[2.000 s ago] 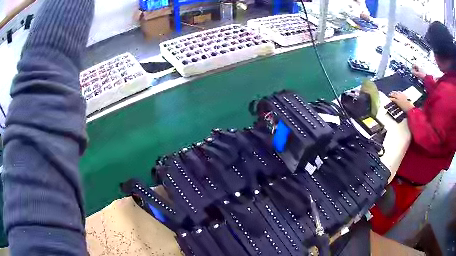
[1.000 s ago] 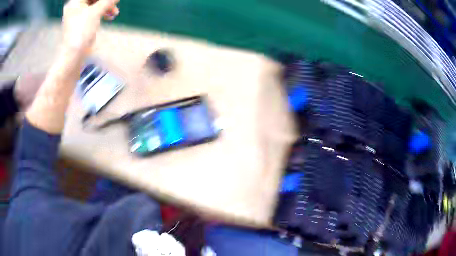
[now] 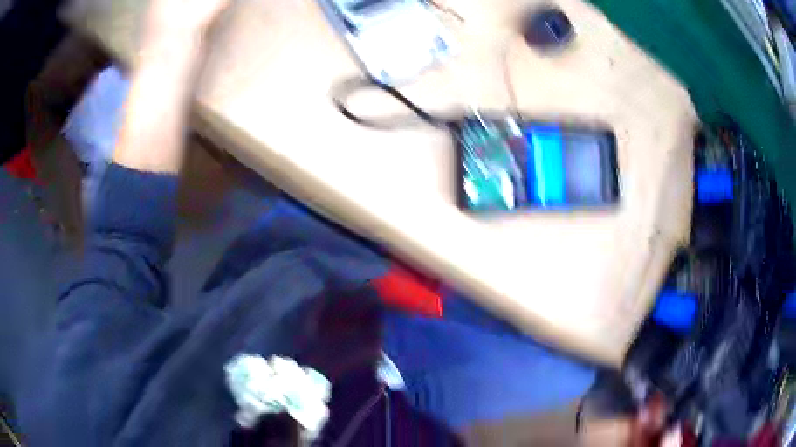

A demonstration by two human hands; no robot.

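A black open device housing [image 3: 539, 208] lies on the tan bench surface [image 3: 541, 262]. A green circuit board [image 3: 490, 166] fills its left end, with a bright blue block [image 3: 547, 166] beside it. A black strap loops out from the board end. My left hand [image 3: 179, 22] is at the top left, blurred and cut off by the top edge, away from the housing. Its fingers do not show. My right hand cannot be made out.
A silver-grey panel [image 3: 401, 44] lies at the top, with a round dark part [image 3: 548, 29] to its right. Stacked black units with blue blocks [image 3: 716, 185] stand at the right. The bench edge runs diagonally above my lap. A pinkish blur at the bottom right is unclear.
The view has swung from the stacked units to the bench and my lap. The open housing and panel now appear higher and further right. Motion blur hides any handling.
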